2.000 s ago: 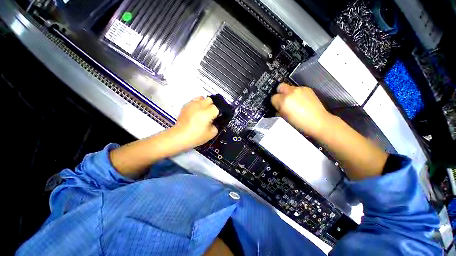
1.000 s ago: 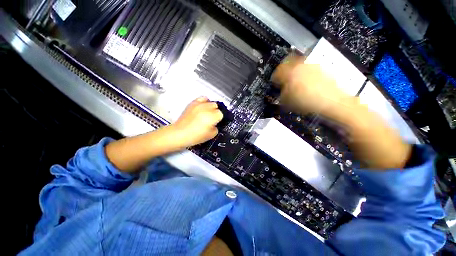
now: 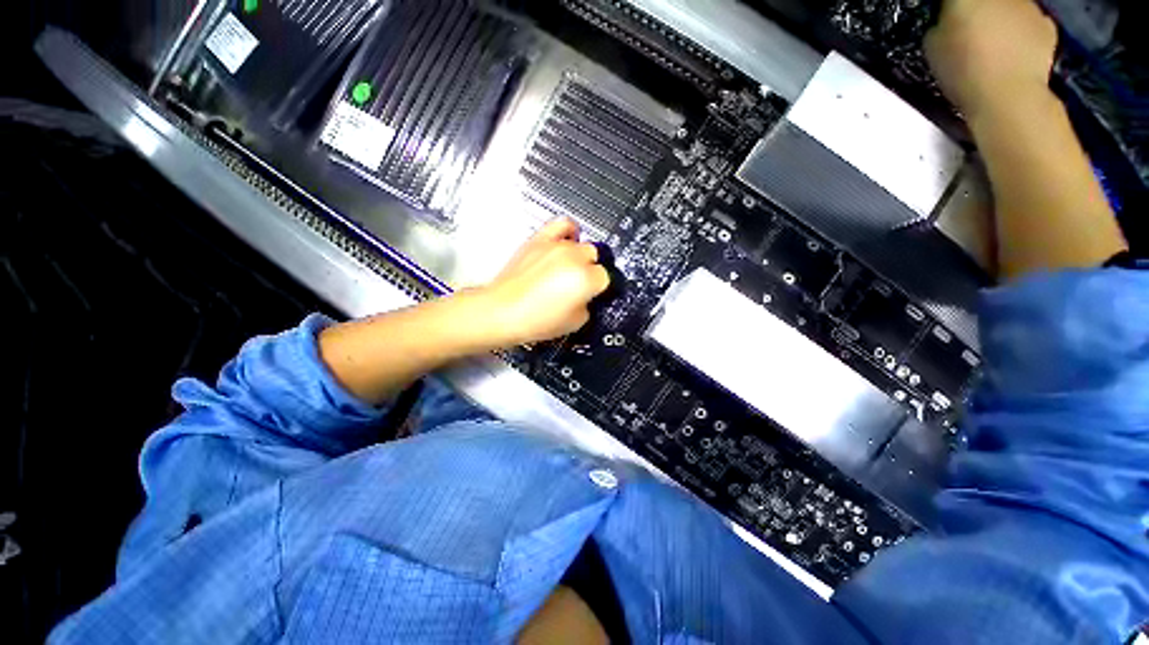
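Note:
A long black circuit board point(image 3: 706, 422) lies on the line in front of me. Silver-white heat sinks stand on it, a near one point(image 3: 775, 365) and a larger far one point(image 3: 869, 126). My left hand point(image 3: 554, 284), with black fingertip covers, rests at the board's left part, fingers curled; whether it holds anything is hidden. My right hand point(image 3: 995, 51) is over the bin of silvery leaded components point(image 3: 882, 19) at the top right, its fingertips hidden.
A ribbed metallic carrier plate point(image 3: 416, 101) with a white label and green sticker lies left of the board, another beyond it. The silver conveyor rail point(image 3: 302, 271) with a chain runs along the near side. A second rail point(image 3: 743, 44) runs behind.
My right hand has moved from the board, past the far heat sink, to the bins at the top right. My left hand has stayed at the board. The view has shifted slightly.

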